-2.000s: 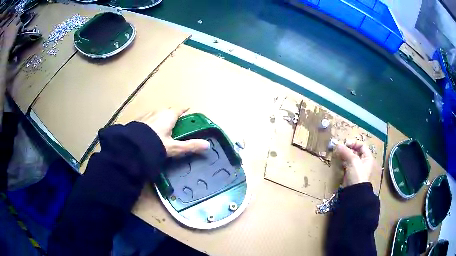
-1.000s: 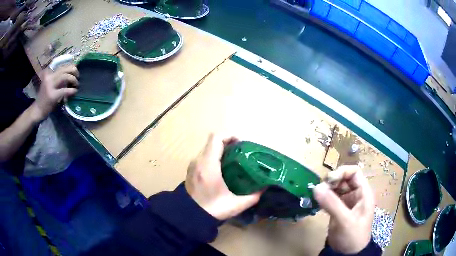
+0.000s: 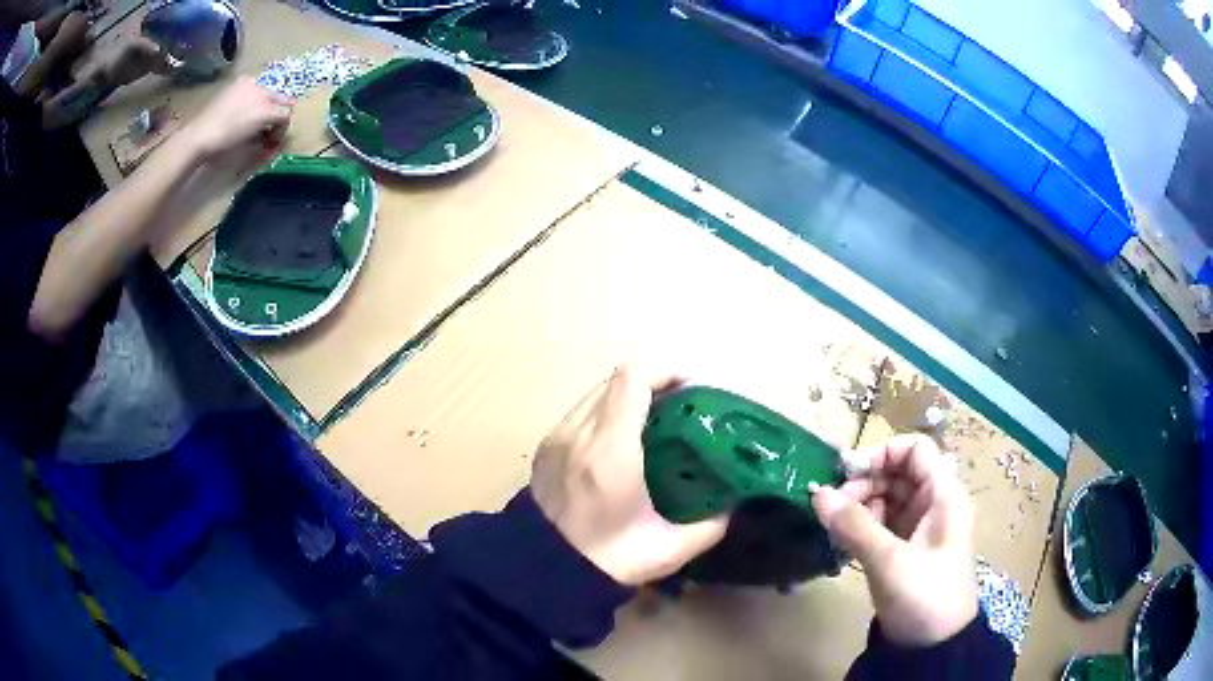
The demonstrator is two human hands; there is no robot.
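Observation:
A glossy green housing (image 3: pixel 738 459) is held tilted above the cardboard, its raised block up and its dark recess facing down towards me. My left hand (image 3: pixel 605 486) grips its left end, thumb along the lower edge. My right hand (image 3: pixel 911 532) is at its right end, thumb and forefinger pinched together at the rim. A small pale bit shows at these fingertips; its shape is too small to tell. The brown stained block (image 3: pixel 909 399) is partly hidden behind my right hand. A speckled pile of fittings (image 3: pixel 1000 605) lies beside my right wrist.
Green housings lie at right (image 3: pixel 1108 543) and at left (image 3: pixel 415 117). Another person's arm (image 3: pixel 127 220) reaches over the bench at left, near a second housing (image 3: pixel 293 246) and a fittings pile (image 3: pixel 313 69). A green conveyor-like surface (image 3: pixel 851 200) and blue crates (image 3: pixel 984 113) are beyond.
From lying flat, the housing was lifted and tilted in my left hand; my right hand came from the block to its rim. The other person's hand has left the housing at left.

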